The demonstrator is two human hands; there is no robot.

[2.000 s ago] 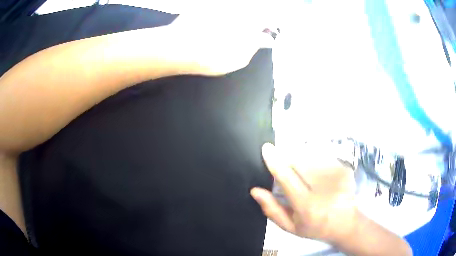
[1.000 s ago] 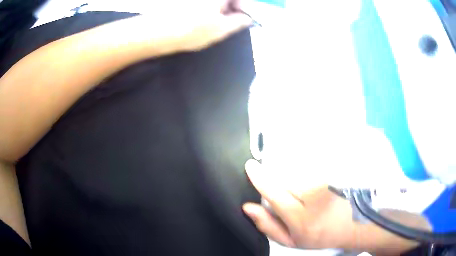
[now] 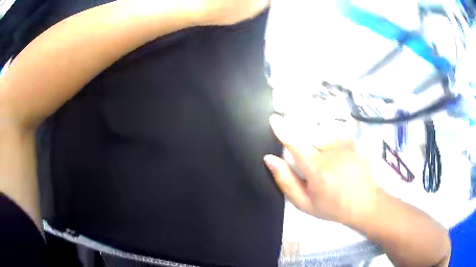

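Note:
A large flat black cloth panel [image 3: 172,141] covers the left and middle of the table, its straight right edge running down the picture. My left forearm reaches across its top side. My left hand [image 3: 242,10] is cut off by the upper picture edge at the cloth's upper right corner, so its fingers are hidden. My right hand [image 3: 326,174] lies at the cloth's right edge. Two of its fingertips are apart and touch the edge; no pinch shows. The white sewing machine [image 3: 323,41] is overexposed, and its needle area cannot be made out.
Right of my right hand lie dark red thread snips [image 3: 398,161], a blue-purple handled tool [image 3: 401,130] and black-handled scissors [image 3: 431,159]. A dark cable [image 3: 402,119] curves above them. A pale measuring tape [image 3: 334,255] follows the curved front table edge. Dark fabric is at the upper left.
The view has shifted, bringing the front table edge, snips and scissors into clear sight. My left hand now runs out at the top. My right hand sits higher in the picture, still at the cloth edge.

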